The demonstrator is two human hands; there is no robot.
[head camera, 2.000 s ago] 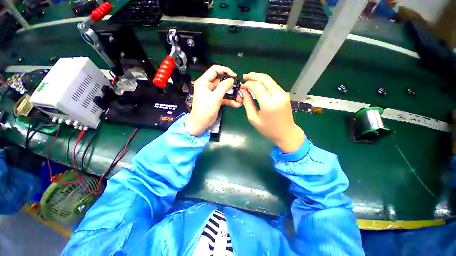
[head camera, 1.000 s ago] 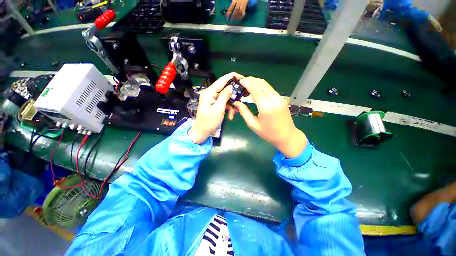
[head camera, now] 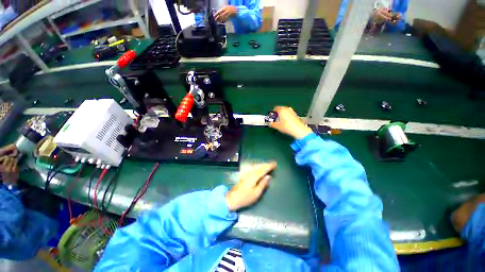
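Note:
My right hand (head camera: 289, 121) is stretched forward to the white strip, its fingertips on a small black module (head camera: 272, 116). The module is at the strip, left of the slanting post; I cannot tell whether it touches the surface. My left hand (head camera: 252, 185) is empty, palm down over the green surface near the bench's front edge, fingers pointing right. The black test fixture (head camera: 186, 146) stands left of my hands, with two upright plates, red-gripped toggle clamps (head camera: 184, 108) and clear blocks (head camera: 213, 135).
A white vented box (head camera: 95, 130) with red and black leads is at left. A solder wire spool (head camera: 394, 139) is at right. Single modules (head camera: 385, 105) lie beyond it. A slanting post (head camera: 336, 64) rises near my right hand. Other people's hands show at left, right and across the line.
My hands have parted. My right hand has moved the module forward to the white strip. My left hand has let go and dropped toward the front edge. The view has tilted up.

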